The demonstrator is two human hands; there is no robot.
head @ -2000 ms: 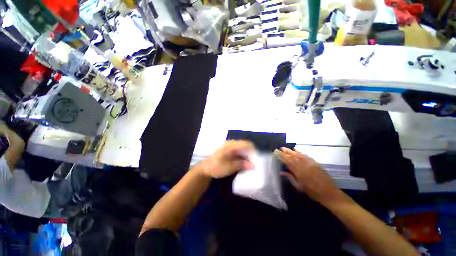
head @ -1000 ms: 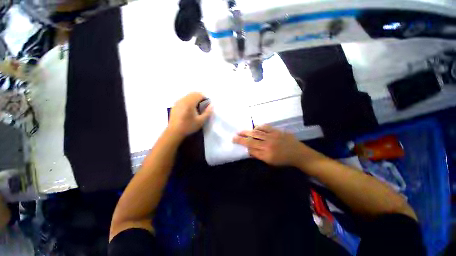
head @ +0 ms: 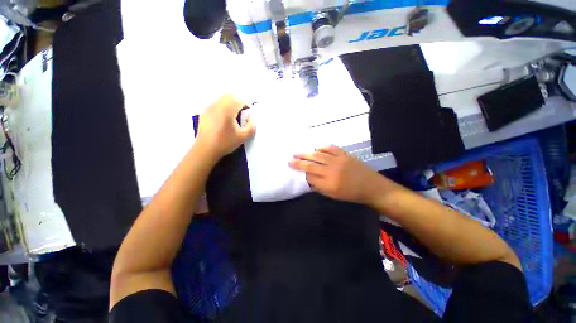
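Note:
A white fabric panel (head: 275, 161) lies over the table's front edge, its upper end near the presser foot and needle (head: 287, 66) in bright glare. My left hand (head: 224, 125) grips the panel's left edge between thumb and curled fingers. A black fabric panel (head: 228, 180) shows below that hand. My right hand (head: 335, 173) rests on the panel's right side with its fingers spread flat; it does not grip. The sewing machine head (head: 379, 28) is above the hands.
A long stack of black cut pieces (head: 95, 126) lies left. A second black pile (head: 404, 107) lies right of the needle. A flat black rectangle (head: 511, 103) is at the right. A blue basket (head: 521, 208) at lower right holds an orange packet (head: 464, 175) and crumpled pieces.
The white panel has gone from blurred above the front edge to lying under the hands, its upper end near the needle. The view has shifted right and closer to the machine.

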